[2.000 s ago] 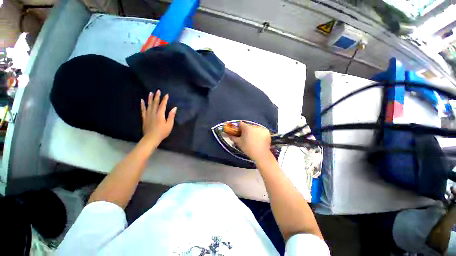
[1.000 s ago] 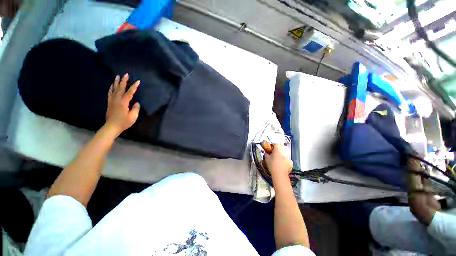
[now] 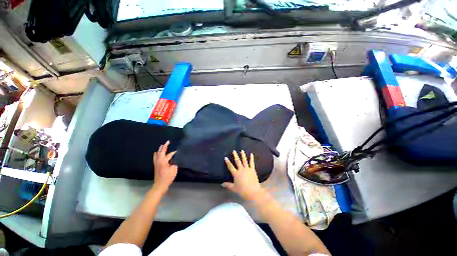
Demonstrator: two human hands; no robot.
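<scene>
The dark grey-blue denim garment [image 3: 213, 137] lies over the right part of the long black padded board [image 3: 128, 150], with one part sticking out toward the back right. My left hand [image 3: 164, 167] rests at the garment's left edge on the board, fingers apart. My right hand [image 3: 243, 175] lies on the garment's front right part, fingers spread. Whether either hand pinches cloth is hard to tell. The steam iron [image 3: 325, 168] stands unheld on a crumpled off-white printed cloth [image 3: 313, 200] at the table's right edge.
A blue bar with a red label [image 3: 173, 92] stands behind the board on the white table [image 3: 240, 95]. Black cables [image 3: 376, 135] run right from the iron. At the right is another white table [image 3: 346, 100] with a blue padded board [image 3: 426, 135]. A grey partition [image 3: 75, 165] stands left.
My right hand has let go of the iron, now on the cloth, and moved left onto the garment. The garment has shifted and its right part is folded differently. The view has tilted up.
</scene>
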